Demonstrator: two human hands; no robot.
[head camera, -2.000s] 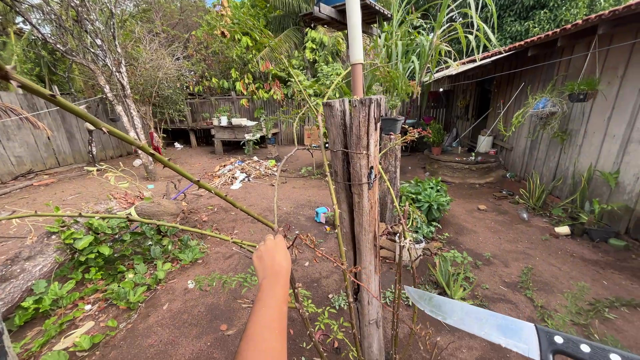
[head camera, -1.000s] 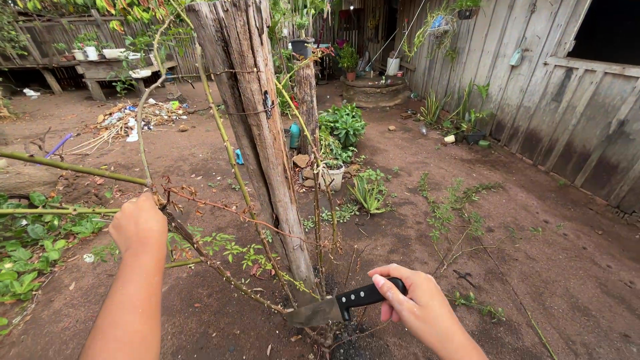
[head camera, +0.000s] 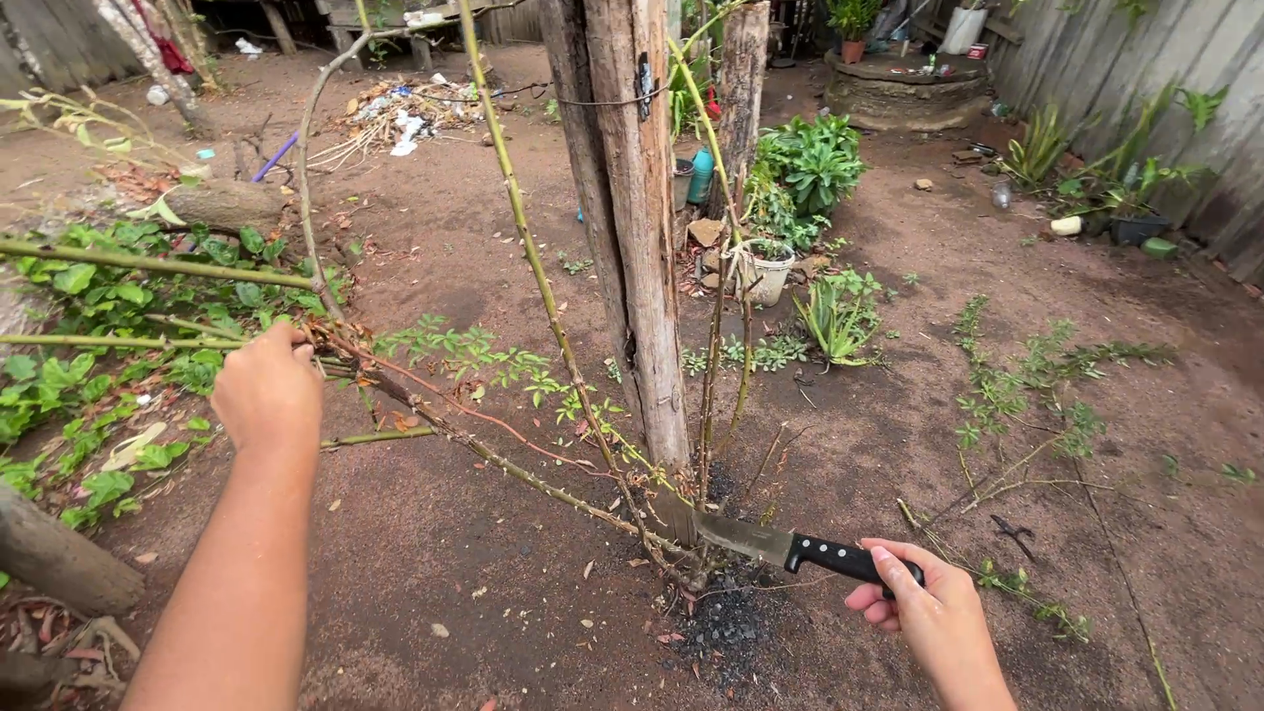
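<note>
My left hand (head camera: 269, 387) is closed around a thorny plant stem (head camera: 494, 459), where green branches and dry brown leaves meet. That stem slopes down to the right, to the base of a weathered wooden post (head camera: 647, 237). Fingers and thumb of my right hand (head camera: 913, 592) grip the black riveted handle of a large knife (head camera: 750, 538). Its blade points left, beside the stems low at the post; the tip is hard to make out among them. More thorny stems (head camera: 528, 237) rise around the post, which has a wire around it.
Cut branches (head camera: 1027, 425) lie on the soil at the right. Behind the post are a white pot (head camera: 762, 272) and leafy plants (head camera: 810, 168). Low green foliage (head camera: 118, 286) and a log (head camera: 59, 558) are at the left. A plank wall (head camera: 1165, 89) stands at the right.
The knife, at the lower right two seconds ago, has moved to the post's base. My right hand has come into view with it. My left hand still holds the branches. The view has tilted down.
</note>
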